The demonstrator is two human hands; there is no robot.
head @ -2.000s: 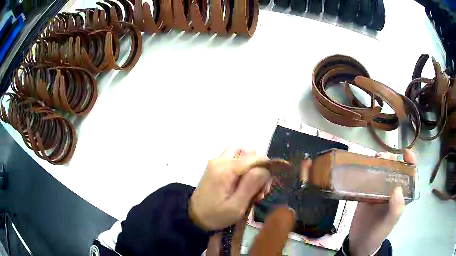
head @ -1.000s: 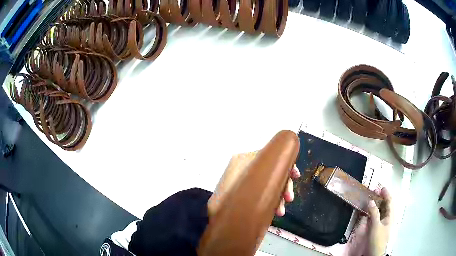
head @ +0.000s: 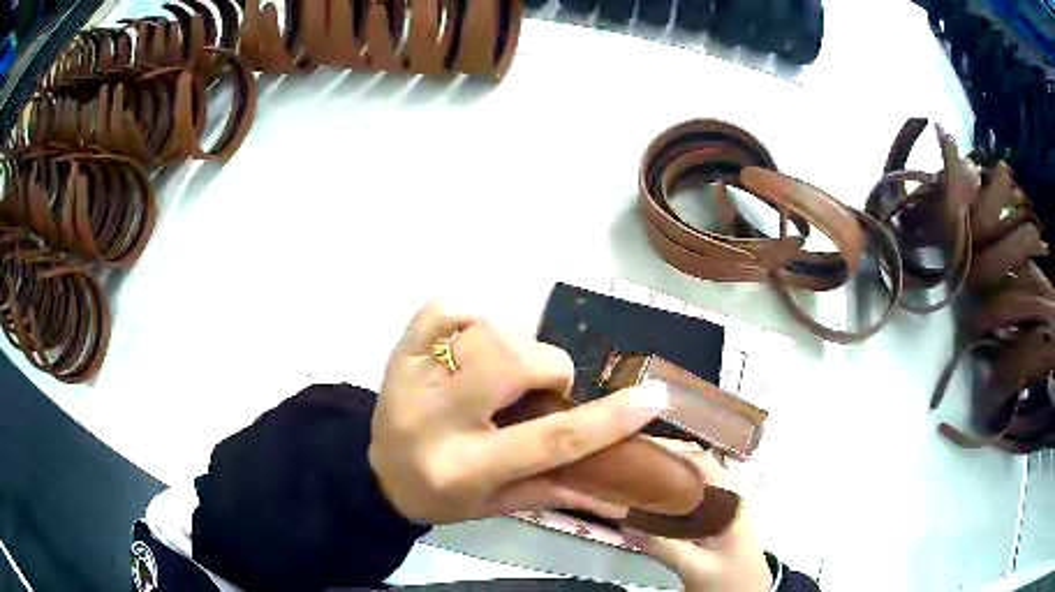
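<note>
My left hand point(head: 474, 422), with a ring on one finger, grips a brown leather strap point(head: 636, 472) low in front of me, index finger stretched along it. My right hand point(head: 712, 555) is behind and below the strap's rounded end, mostly hidden; its fingers seem to touch the strap, but its grip cannot be told. The clear, brown-stained applicator box point(head: 706, 407) lies on the black pad point(head: 636, 320), its roller end pointing left. The pad rests on a pale printed sheet point(head: 758, 353) and is partly covered by my hands.
Coiled brown straps point(head: 706, 257) lie beyond the pad. A loose pile of brown straps point(head: 1001, 301) is at the far right. Rows of brown straps point(head: 104, 214) stand along the left and far side. Black straps point(head: 717, 26) are at the far edge. The white table point(head: 347, 231) curves above a dark floor.
The right hand has let go of the applicator, which now lies on the pad, and moved to the strap. The left hand has turned the strap lower and flatter. The view has shifted right.
</note>
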